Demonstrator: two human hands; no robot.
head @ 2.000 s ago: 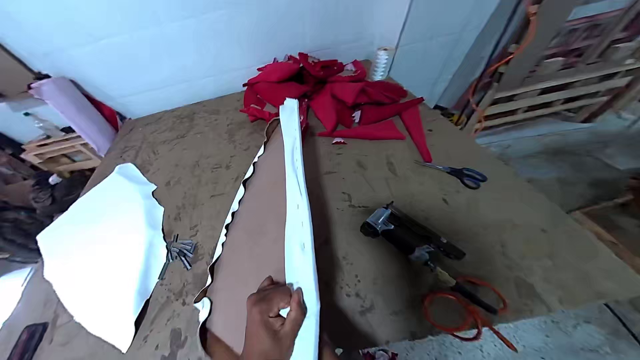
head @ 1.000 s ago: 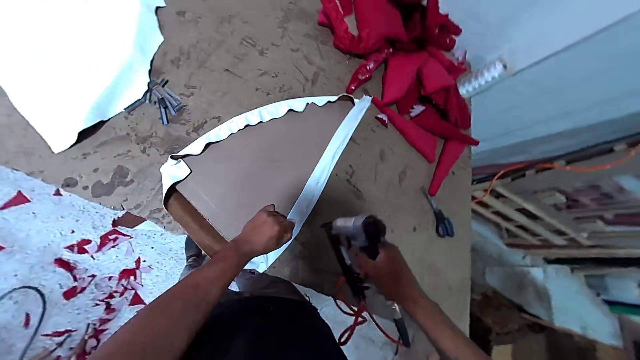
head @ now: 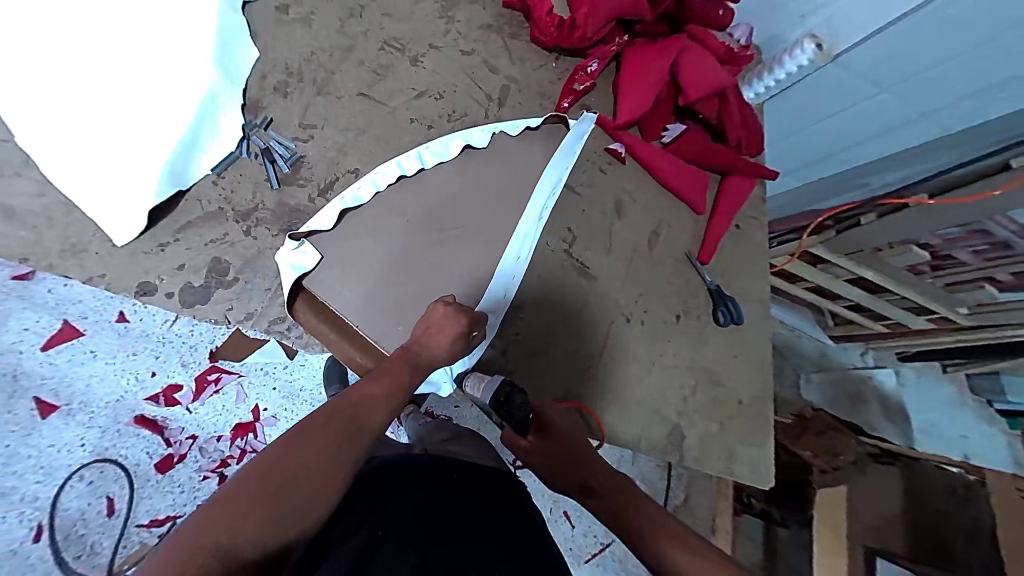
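A curved, brown-faced panel (head: 432,232) lies on the worktable, with white upholstery material (head: 528,228) folded over its edges. My left hand (head: 450,330) is closed on the white strip along the panel's right edge, near the lower end. In my right hand (head: 540,440) is a pneumatic staple gun (head: 500,398), its nose at the white material by the panel's lower corner. The staple gun partly hides that corner. An orange air hose (head: 588,416) shows beside my right hand. The panel's lower left side has bare brown framing.
Red fabric pieces (head: 664,88) are heaped at the table's far side, near scissors (head: 720,300). Staple strips (head: 272,152) lie beside a large white sheet (head: 120,104). A white roll (head: 782,68) stands near the wall. Red scraps (head: 212,380) and a dark cable (head: 92,512) are on the floor.
The staple gun lay on the table in the oldest frame; a second ago my right hand held it right of the panel, and now its nose is at the white edge. The view has turned strongly.
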